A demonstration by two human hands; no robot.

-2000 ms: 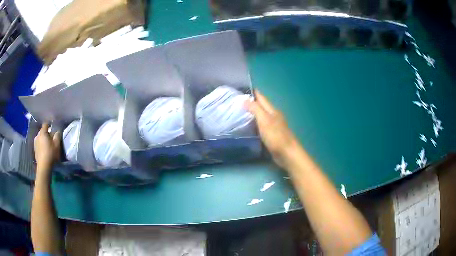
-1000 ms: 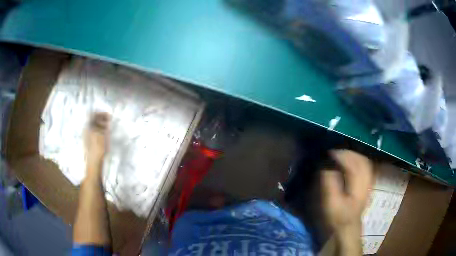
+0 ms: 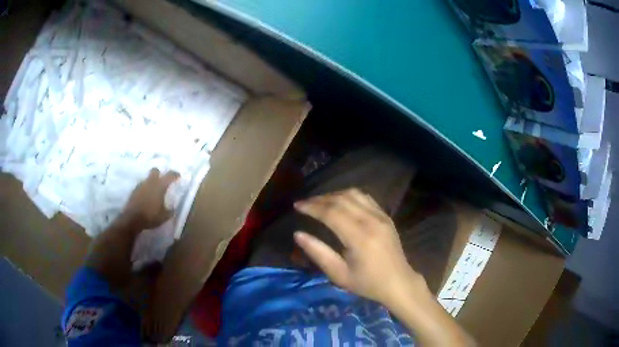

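Note:
An open brown accessory carton (image 3: pixel 237 162) stands at the left, filled with a heap of white accessory pieces (image 3: pixel 88 122). My left hand (image 3: pixel 149 203) is inside it at the near right part of the heap, its fingers among the pieces. Whether it grips any is hidden. My right hand (image 3: pixel 353 237) is above my lap, empty, with the fingers apart and slightly bent.
The green table (image 3: pixel 380 61) runs diagonally, its near edge beyond my hands. Dark blue retail boxes (image 3: pixel 529 88) stand in a row at its right. White scraps (image 3: pixel 479 134) lie near the edge. A master carton (image 3: pixel 516 284) with printed white box tops is at lower right.
The view has turned and moved closer to the accessory carton. My left hand is now at the heap's near right part. My right hand has moved from near the master carton to above my lap.

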